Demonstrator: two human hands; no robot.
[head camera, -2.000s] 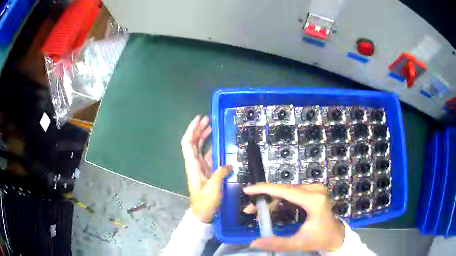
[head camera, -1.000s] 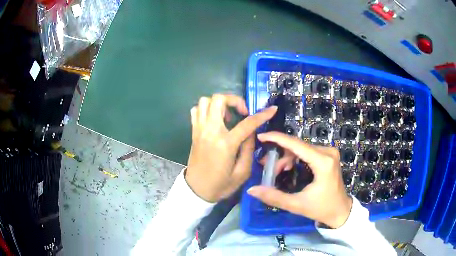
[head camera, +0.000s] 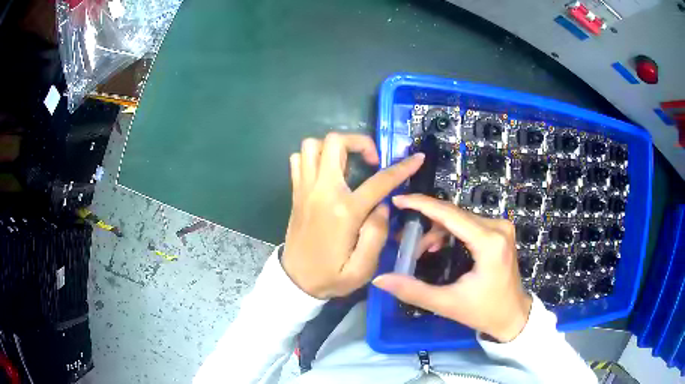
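A blue tote (head camera: 640, 225) lies on the green bench and holds rows of small circuit boards (head camera: 527, 199) with round black centres. My right hand (head camera: 472, 262) holds a syringe (head camera: 408, 247), its thumb at the pale translucent end. The black barrel points up over the leftmost column of boards; its tip is not clear against them. My left hand (head camera: 330, 217) is at the tote's left wall, with its index fingertip against the black barrel and its other fingers curled. My hands hide the lower left boards.
The green bench top (head camera: 240, 112) extends left of the tote. A grey panel with a red switch (head camera: 646, 70) stands at upper right. Stacked blue totes (head camera: 667, 289) are at the right edge. Clear plastic bags (head camera: 113, 37) are at upper left, with stacked black trays (head camera: 45, 285) below.
The view has shifted, placing the tote further right and higher. My left hand has moved from the tote's left edge to the syringe barrel. Over the last second both hands stay almost still.
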